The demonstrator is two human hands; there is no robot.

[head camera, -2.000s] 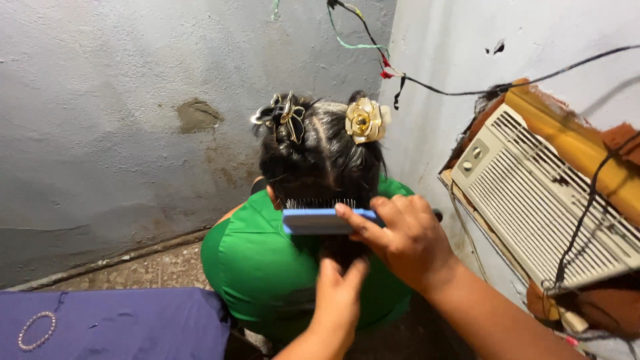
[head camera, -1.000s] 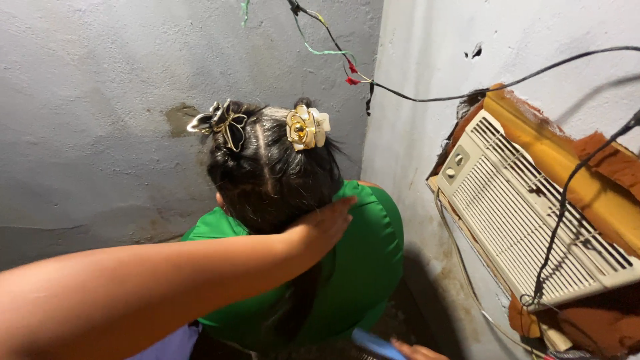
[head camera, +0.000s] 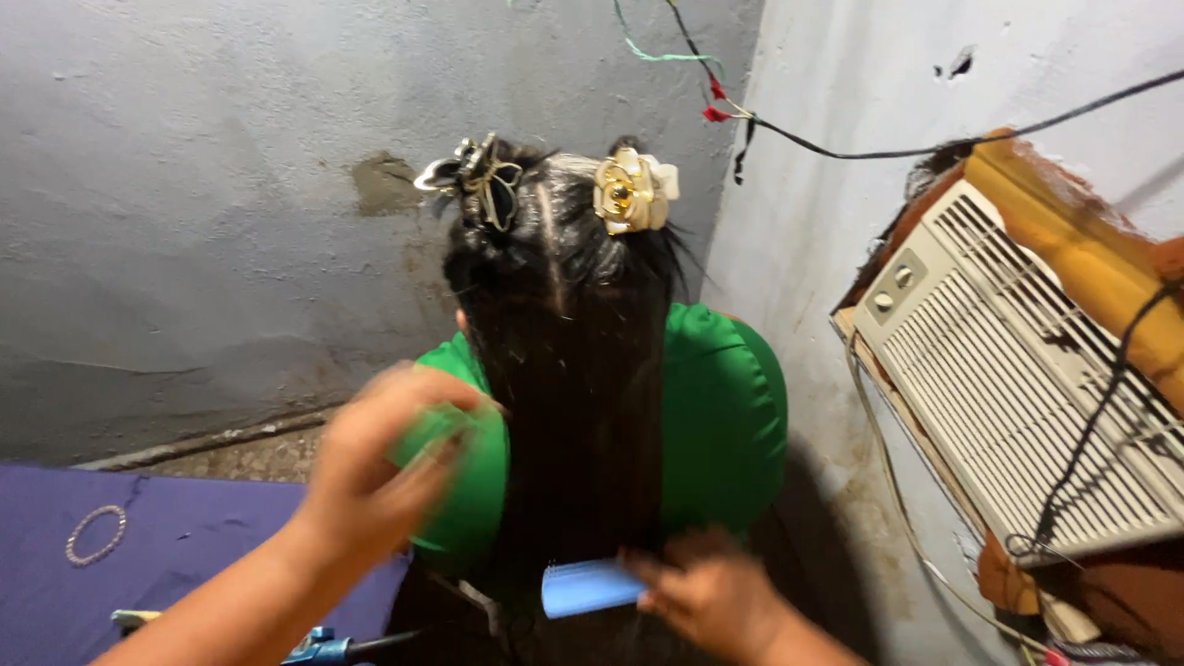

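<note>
A person in a green top [head camera: 721, 416] sits facing away, with long dark hair [head camera: 583, 407] hanging down the back. A butterfly hair clip [head camera: 486, 185] holds the hair at the upper left, and a cream and gold flower clip [head camera: 634, 190] sits at the upper right. Blurred by motion, my left hand [head camera: 402, 453] is raised beside the hair over the left shoulder, fingers apart, holding nothing visible. Low on the right, my right hand [head camera: 708, 587] grips a blue hairbrush [head camera: 592, 587] near the lower end of the hair.
A purple cloth-covered surface [head camera: 231, 536] at lower left bears a beaded bracelet [head camera: 96, 536]; a blue tool-like object [head camera: 319, 646] is at its edge. An air conditioner [head camera: 1027, 388] is set in the right wall. Black wire [head camera: 851, 154] crosses above it.
My left hand has left the hair at the neck and moved left. The blue hairbrush, across the hair at the neck two seconds ago, is now low by the hair's lower end.
</note>
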